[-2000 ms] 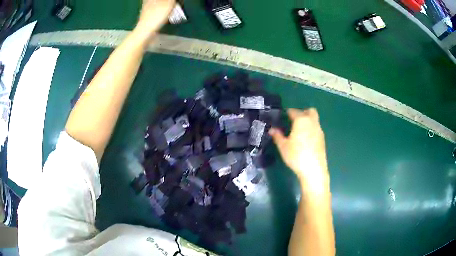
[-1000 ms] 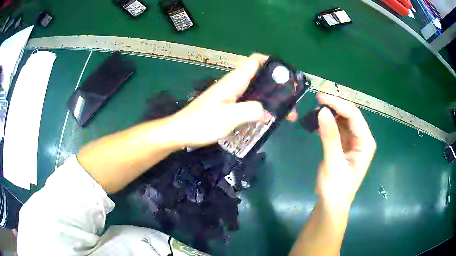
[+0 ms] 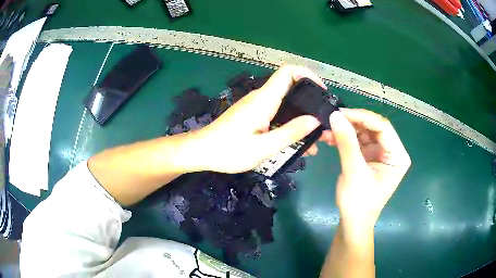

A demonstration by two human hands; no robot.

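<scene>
My left hand (image 3: 245, 130) holds a black keypad phone (image 3: 283, 157), tilted, with its pale key block at the lower end, above the heap. A small black plastic piece (image 3: 315, 102) lies over the phone's upper end and covers the round disc area. My right hand (image 3: 372, 155) pinches this piece at its right edge with thumb and fingers. The loose heap of small black pieces (image 3: 234, 217), some with grey faces, lies below and behind my left hand, which partly hides it.
A large dark smartphone (image 3: 126, 84) lies at the left, beside white sheets (image 3: 37, 119). A pale metal rail (image 3: 217, 45) crosses behind my hands. Beyond it, keypad phones (image 3: 177, 6) lie on the green belt (image 3: 261, 21). Red objects (image 3: 447, 5) show at the top right.
My left hand has brought a phone from the belt to above the heap. My right hand has moved its black piece left onto the phone's upper end. Phones on the belt have shifted.
</scene>
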